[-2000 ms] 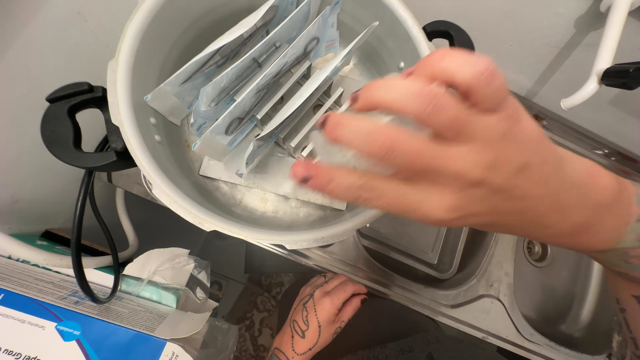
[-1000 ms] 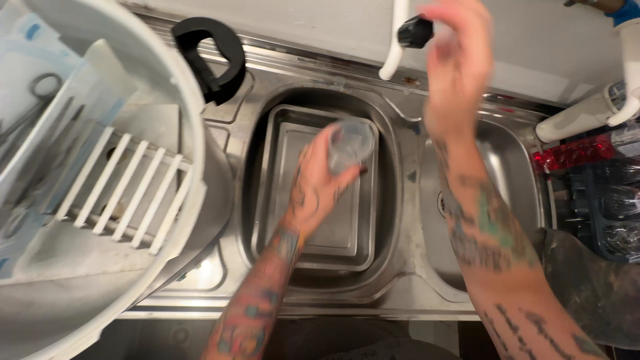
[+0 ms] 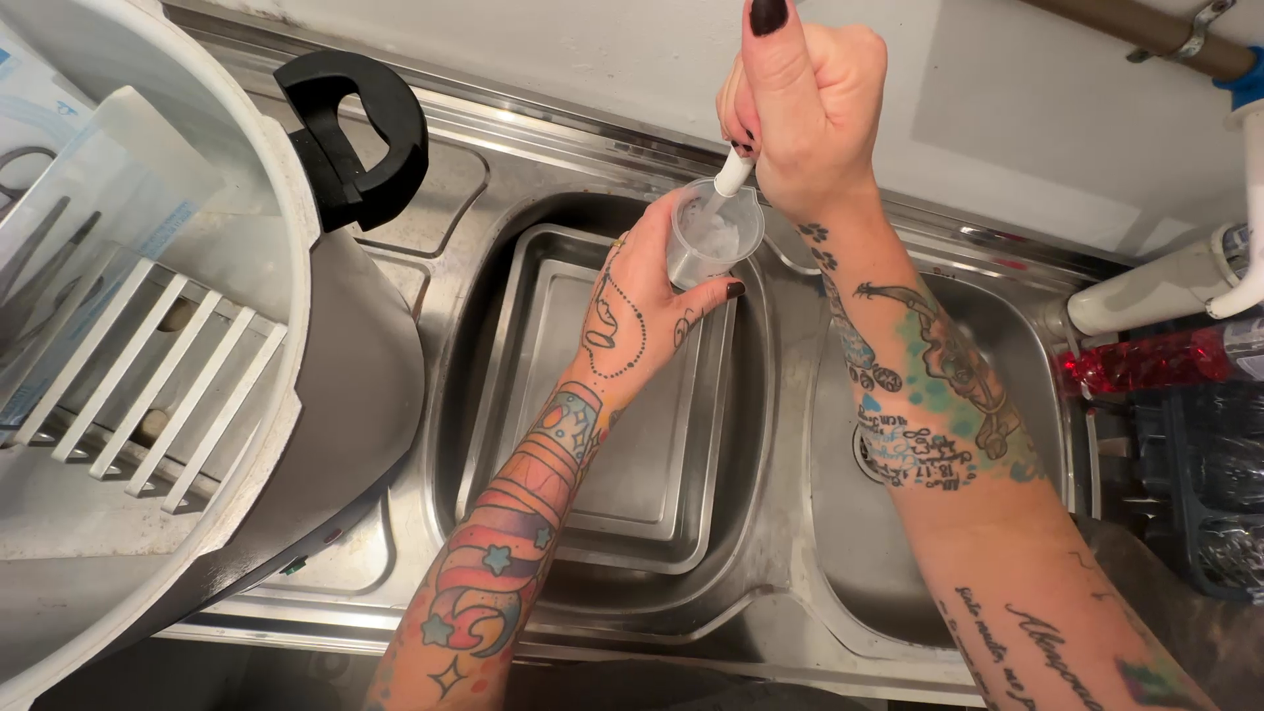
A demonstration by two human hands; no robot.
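Observation:
My left hand (image 3: 642, 286) holds a small clear plastic measuring cup (image 3: 716, 232) over the left sink basin, fingers around its side. The white spout of a tap (image 3: 733, 174) points down into the cup's mouth, and something clear, perhaps water, shows inside. My right hand (image 3: 815, 114) is closed around the tap just above the spout, its thumb raised. The black tap part seen earlier is hidden behind that hand. Below the cup, a rectangular stainless steel tray (image 3: 622, 464) lies in the basin.
At left stands a large pot (image 3: 341, 395) with a black handle (image 3: 380, 138), a slatted metal rack (image 3: 148, 385) and pouches of instruments (image 3: 59, 227). A second basin (image 3: 859, 553) lies under my right forearm. White pipe (image 3: 1150, 281), a red bottle (image 3: 1145, 360) and a dark rack (image 3: 1224, 464) stand at right.
The view has swung from the pot to the sink. My right hand has closed at the tap. My left hand has brought the cup up from over the tray to beneath the spout.

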